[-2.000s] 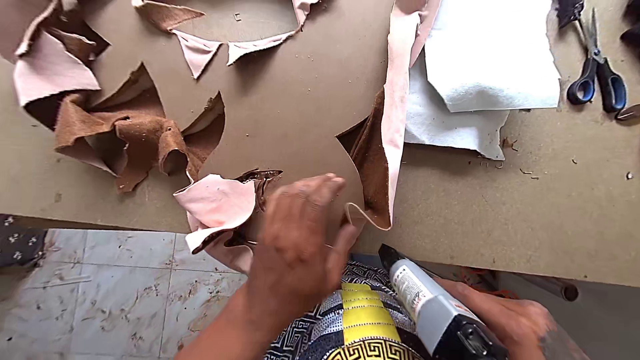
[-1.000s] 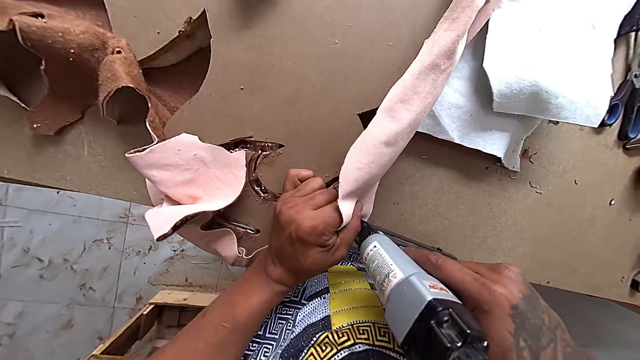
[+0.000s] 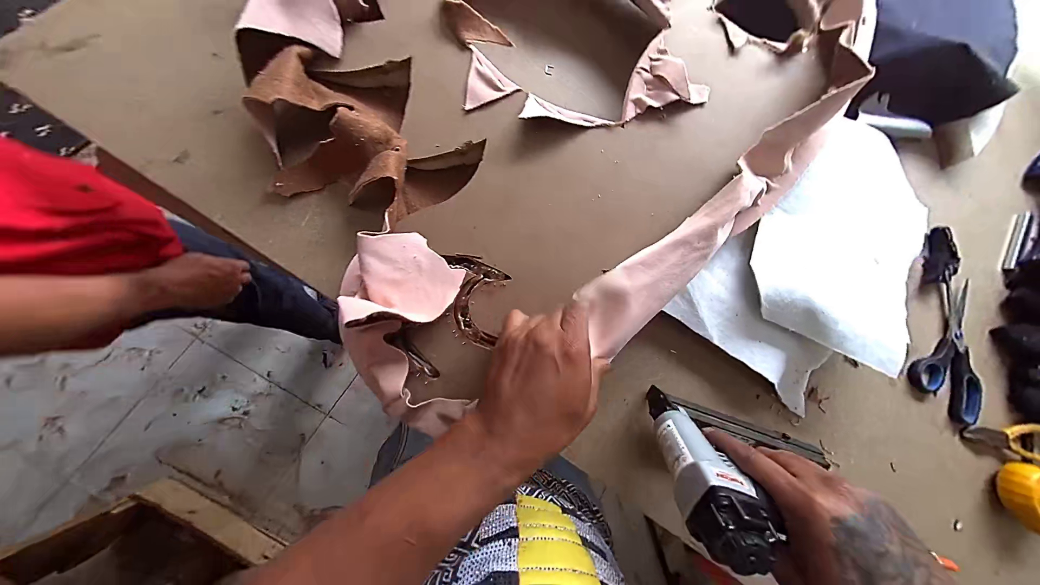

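My left hand (image 3: 543, 382) grips the edge of a long pink fabric or leather strip (image 3: 650, 280) at the near part of the table. That strip runs from the hand up to the far right. To the right, my right hand (image 3: 784, 496) is closed around a grey and black pneumatic stapler (image 3: 707, 479); its black nose points away, apart from the strip. A crumpled pink piece (image 3: 410, 276) lies left of my left hand, beside a curved dark brown strip (image 3: 471, 313). Brown fuzzy-backed scraps (image 3: 357, 122) lie beyond it.
White padding sheets (image 3: 837, 244) lie on the tabletop (image 3: 569, 215) at right, with scissors (image 3: 951, 349) and a yellow-handled tool (image 3: 1020, 479) farther right. Another person's arm (image 3: 122, 296) in a red garment is at the left edge. A wooden frame (image 3: 203, 520) stands lower left.
My right hand has drawn the stapler away to the right from my left hand and the strip. Another person has come into view at left. The view has shifted and now shows more of the table.
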